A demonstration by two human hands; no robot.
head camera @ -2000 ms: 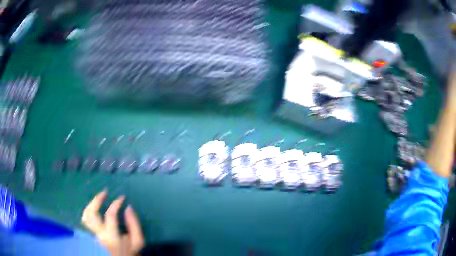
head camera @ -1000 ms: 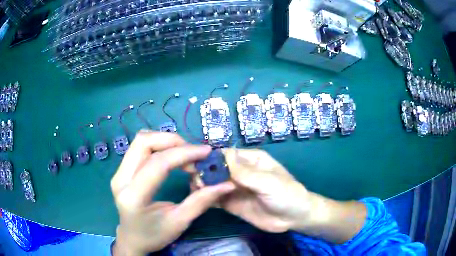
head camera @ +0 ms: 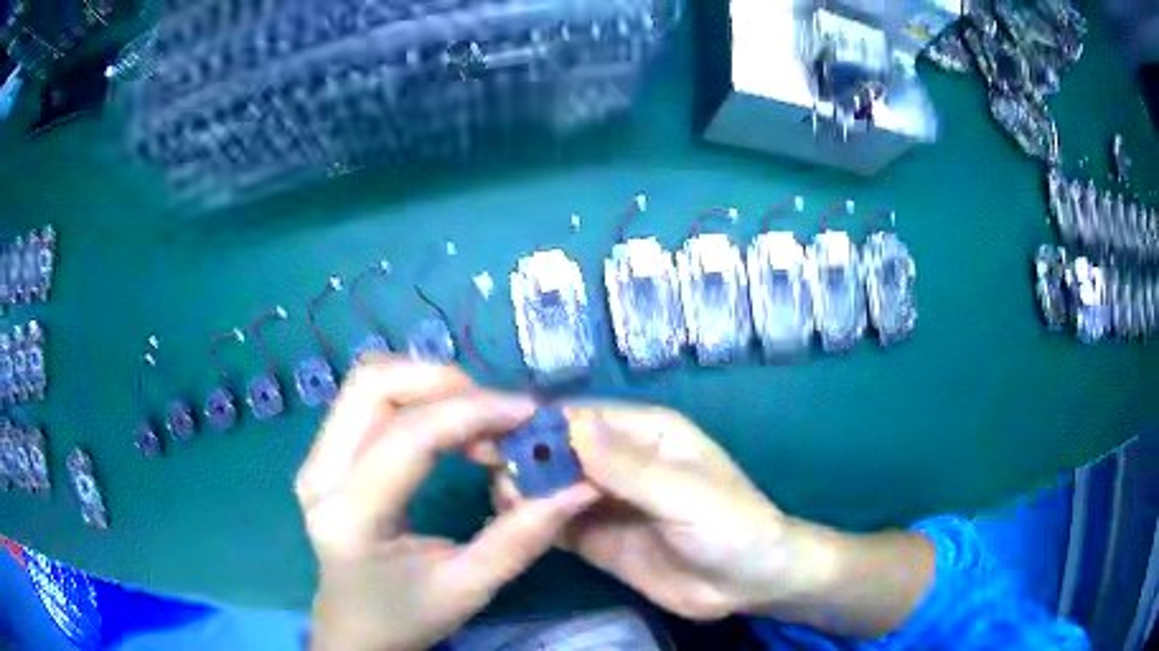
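A dark purple-grey wired module [head camera: 543,455] with a central hole is held between both hands at the lower middle. My left hand [head camera: 404,490] pinches its left side with thumb and fingers. My right hand [head camera: 674,502] grips its right side. A reddish lead with a pale plug [head camera: 482,285] runs up from behind my left fingers. Directly above the hands lies a silvery circuit board assembly [head camera: 552,314]. More board assemblies [head camera: 713,299] stand in a row to its right. Several wired modules [head camera: 264,394] lie in a slanting row at left, leads pointing up.
Blurred blister trays [head camera: 394,95] are stacked at the back. The white screw feeder [head camera: 813,95] stands at back right. A loose pile of assemblies [head camera: 1010,70] is beside it, with rows of assemblies [head camera: 1106,299] at the right edge. Short rows of boards [head camera: 23,360] lie at the left edge.
Since two seconds ago, both hands have come together at the lower middle. Since one second ago they hold the same module, and the view has shifted slightly; the hands sit slightly lower in the picture.
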